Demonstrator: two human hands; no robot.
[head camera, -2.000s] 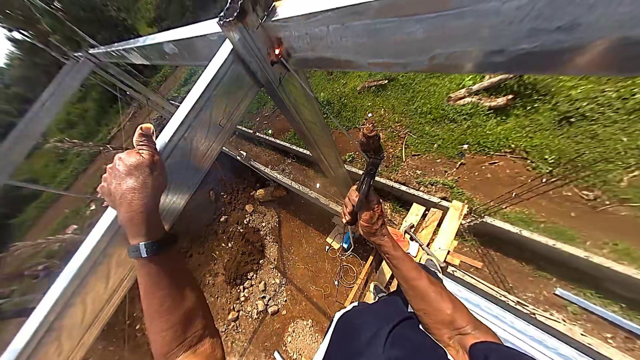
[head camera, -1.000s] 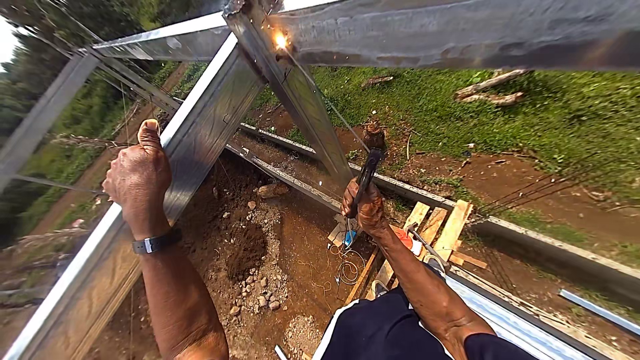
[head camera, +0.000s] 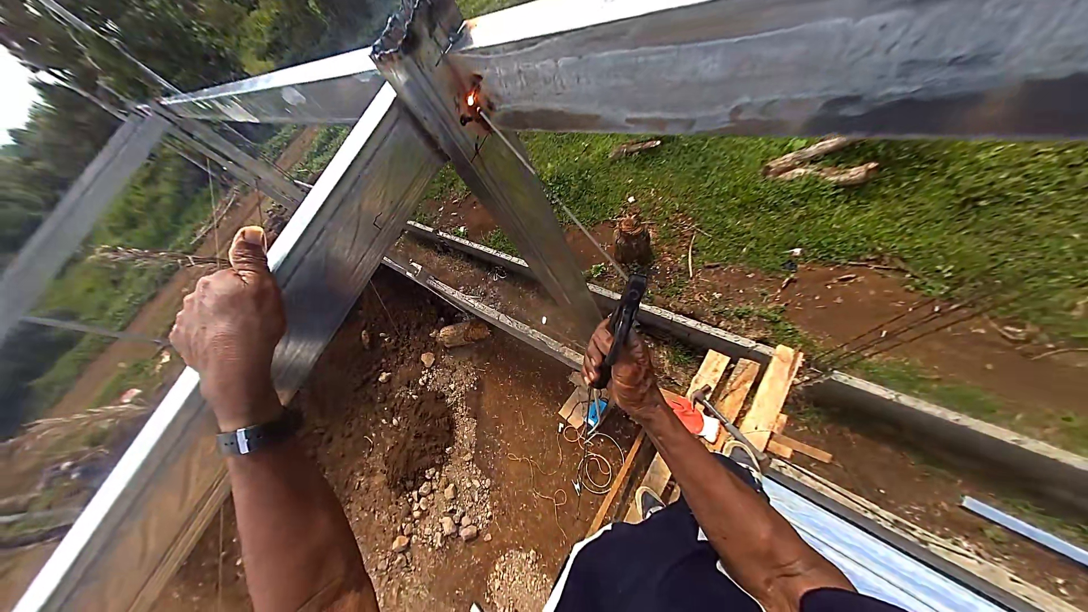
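Note:
My left hand (head camera: 234, 327), a dark-strapped wristband below it, grips the edge of a sloping galvanized steel beam (head camera: 340, 238), thumb up. My right hand (head camera: 625, 365) is closed around a black welding electrode holder (head camera: 627, 319). From its jaws a thin welding electrode (head camera: 552, 191) runs up and left. The electrode's tip reaches a small glowing orange spot (head camera: 472, 100) with dark scorching, where a slanted steel brace (head camera: 510, 187) meets the long horizontal steel beam (head camera: 722, 72). The brace's upper end is dark and rough.
Far below are wooden planks (head camera: 769, 395) by my feet, a low concrete wall (head camera: 935, 416), a coiled cable (head camera: 599, 467), stones (head camera: 448, 525) and dug soil. Corrugated metal sheets (head camera: 841, 527) lie at lower right. Grass with cut logs (head camera: 820, 166) stretches beyond; more steel framing (head camera: 76, 212) stands left.
The spot at the joint glowed faintly, then flared bright with sparks, and now glows orange. My right hand has tilted the electrode holder slightly. My left hand stays on the beam.

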